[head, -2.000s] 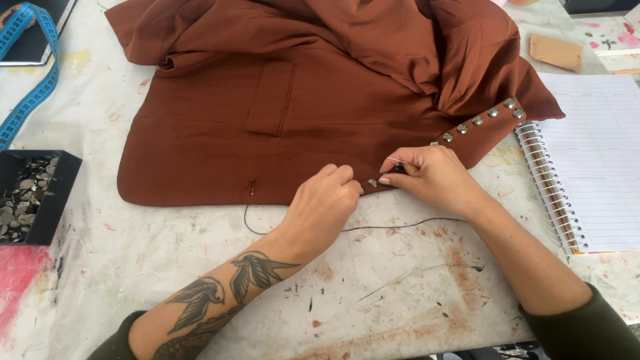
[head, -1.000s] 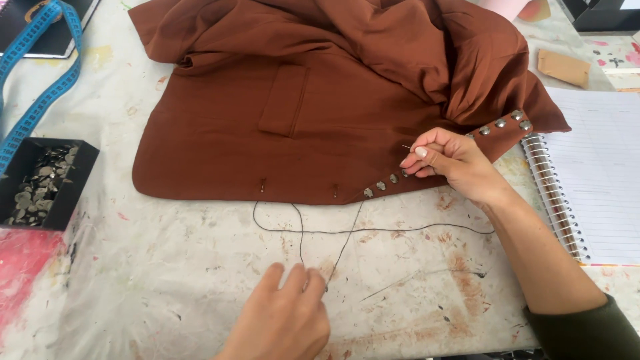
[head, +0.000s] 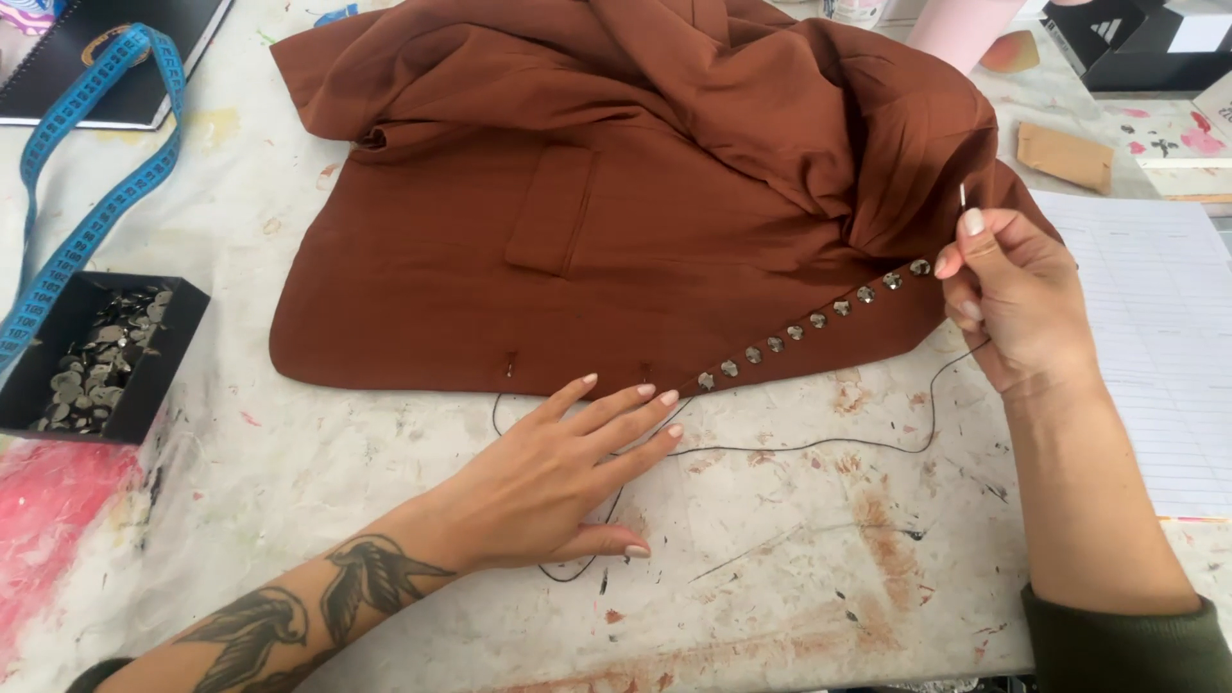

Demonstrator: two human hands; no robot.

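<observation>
A rust-brown jacket point(head: 433, 260) lies spread on the table, with a row of faceted metallic embellishments point(head: 818, 320) along its lower right edge. Two pins stand in the cloth near the hem. My left hand point(head: 568, 462) rests with fingers apart, its fingertips at the hem, across a dark thread point(head: 808, 447). Between thumb and fingertips, my right hand point(head: 1011, 289) pinches a needle point(head: 962, 195) that points up, above the right part of the jacket. The thread runs in loops over the table below the hem, one strand reaching toward my right hand.
At the left a black box point(head: 159, 385) holds many metallic pieces; a blue measuring tape point(head: 96, 231) loops past it onto a black notebook point(head: 173, 91). A lined notebook point(head: 1155, 337) lies at the right under my forearm, a tan piece point(head: 1064, 157) above it. A pink object point(head: 962, 29) stands behind the jacket.
My left hand has come up from the lower table to the hem. My right hand, holding the needle, has moved right and up from the row, where more embellishments now show.
</observation>
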